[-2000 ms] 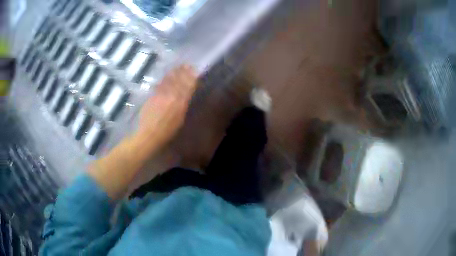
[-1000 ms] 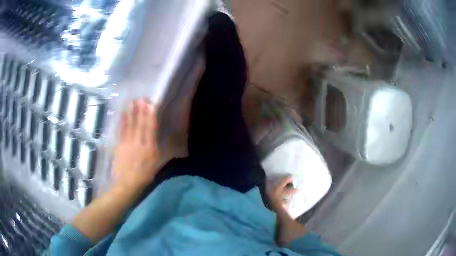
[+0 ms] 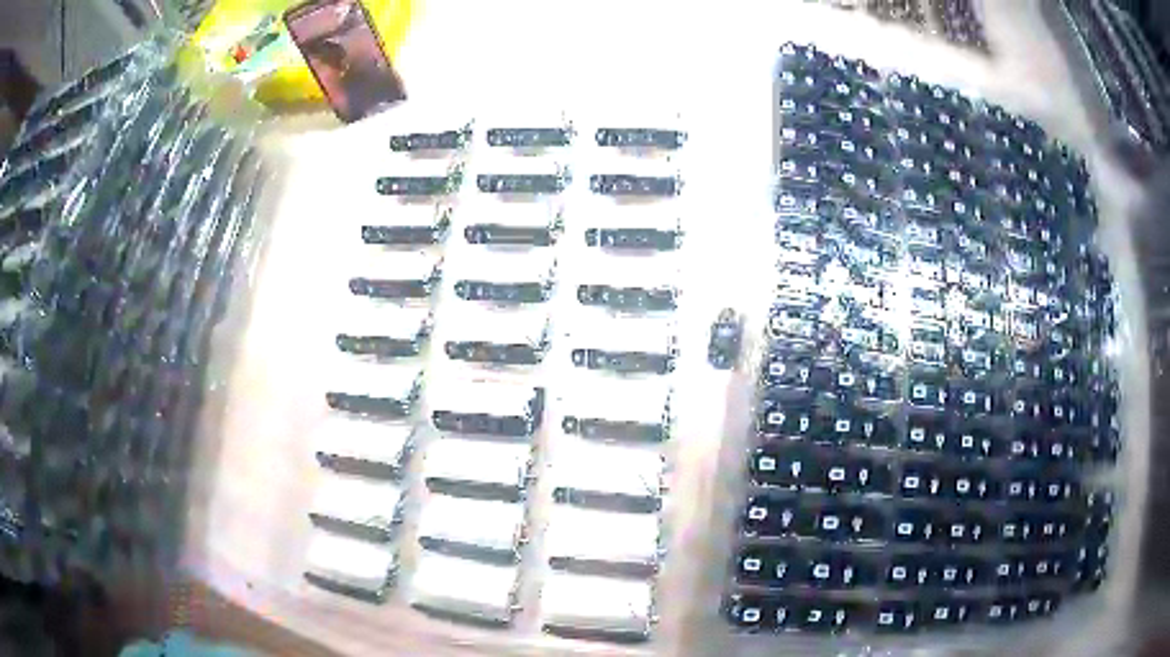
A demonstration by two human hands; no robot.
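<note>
Neither of my hands shows clearly; a teal patch of clothing (image 3: 193, 643) is cut off by the bottom left edge, with a blurred skin-toned or brown strip beside it. Three columns of housings (image 3: 513, 290) with black edges and white faces lie in a tray in front of me. To their right, a tray holds dense rows of small black parts (image 3: 914, 483) with tiny pale marks; glare covers its middle. One loose black part (image 3: 725, 339) lies between the two trays.
A tall layered stack of clear trays (image 3: 122, 321) stands at the far left. A yellow packet (image 3: 263, 87) lies at the back left, with a dark reddish card or flat item (image 3: 347, 58) over it. Dark ridged items (image 3: 1114, 58) show at the back right.
The view has swung from my lap, the white stools and the floor to the trays on the table. Both hands, seen empty-looking or blurred earlier, have left the clear view.
</note>
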